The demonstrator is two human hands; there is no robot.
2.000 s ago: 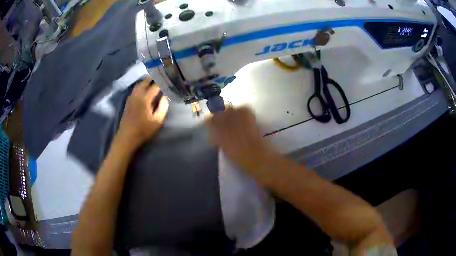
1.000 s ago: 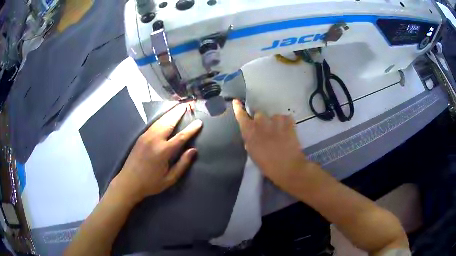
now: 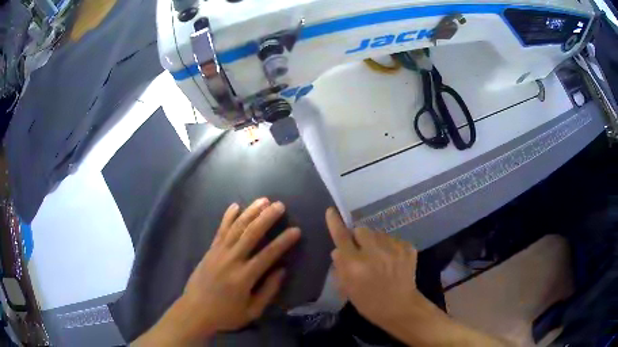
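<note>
A dark grey garment panel (image 3: 271, 169) lies under the needle area of the white sewing machine (image 3: 325, 42), with a pale layer showing along its right edge. My left hand (image 3: 247, 261) lies flat on the panel, fingers spread, below the presser foot (image 3: 249, 129). My right hand (image 3: 373, 264) is at the panel's right edge, index finger extended onto it; whether it pinches the cloth cannot be told. A dark grey knob-like attachment (image 3: 284, 131) hangs beside the needle, over the panel. The needle tip is lost in the bright light.
Black-handled scissors (image 3: 444, 118) lie on the white table (image 3: 74, 237) right of the needle, beside yellow-and-green handles (image 3: 406, 61). A ruler-printed front edge (image 3: 467, 186) runs below. Dark waiting panels (image 3: 74, 101) are at the back left. A flat dark piece (image 3: 146, 162) lies left.
Both hands have moved back toward me, away from the needle. The panel's right edge now lies further left, near the attachment. The view has shifted slightly.
</note>
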